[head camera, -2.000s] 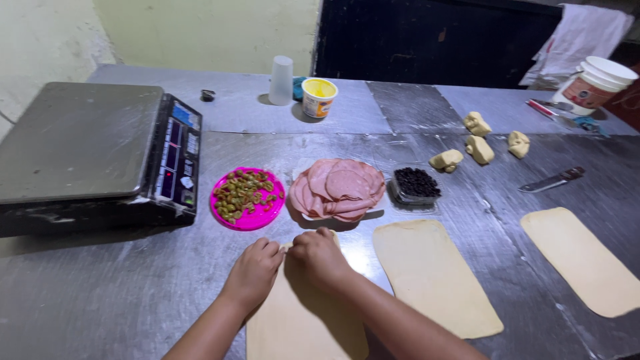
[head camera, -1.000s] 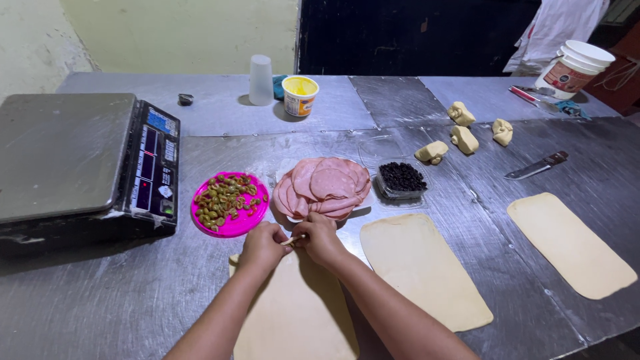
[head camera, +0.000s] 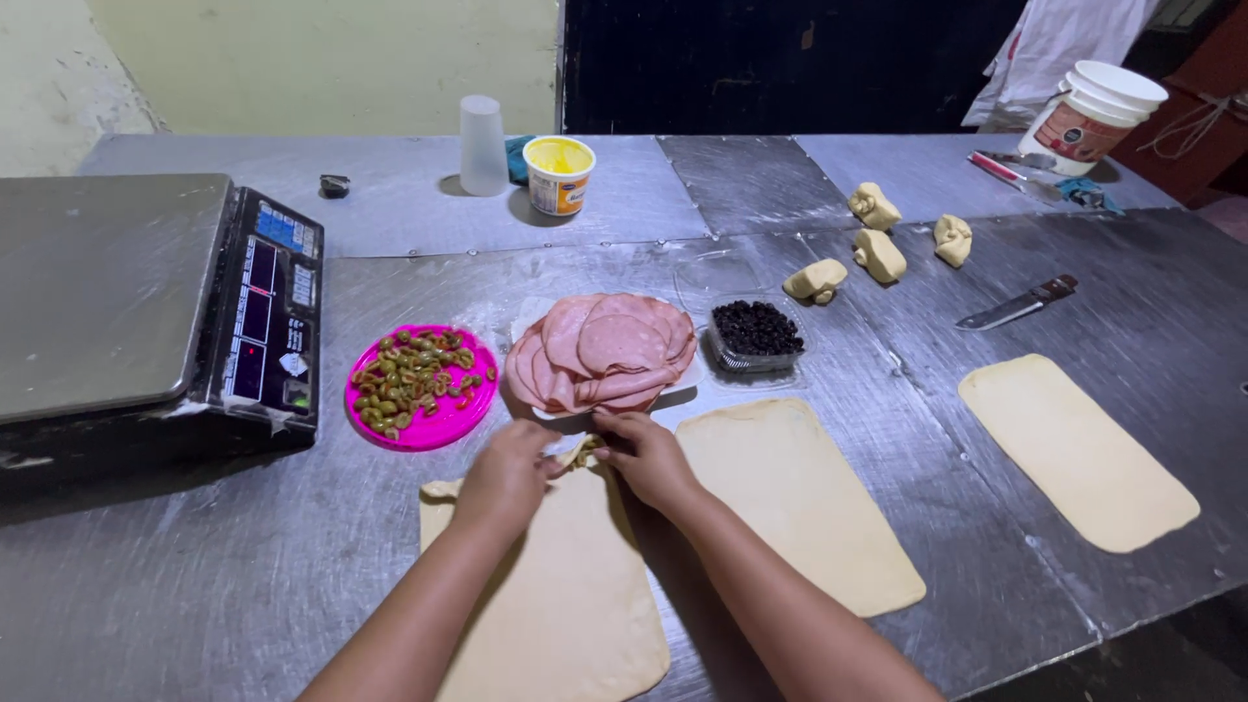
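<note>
Both hands are at the far edge of a rolled-out dough sheet (head camera: 565, 585). My left hand (head camera: 507, 478) pinches the dough's lifted edge, and my right hand (head camera: 648, 458) has its fingers on the same edge, further right. Olive pieces show in the fold between them. Just beyond lie sliced ham rounds (head camera: 609, 351) on a white plate or tray. To the left is a pink plate (head camera: 453, 426) of cut olives (head camera: 414, 375); to the right, a clear plastic tub of raisins (head camera: 756, 331). A second dough sheet (head camera: 799, 497) lies beside the first.
A digital scale (head camera: 107, 292) stands at left. Behind are a plastic cup (head camera: 483, 146) and a margarine tub (head camera: 560, 175). Several dough lumps (head camera: 879, 255), a knife (head camera: 1019, 302), a third dough sheet (head camera: 1077, 453) and a white bucket (head camera: 1092, 117) are at right on the metal table (head camera: 760, 200).
Both hands keep working along the far edge of the near dough sheet. A piece of that edge, with olive bits, now shows folded between the fingers.
</note>
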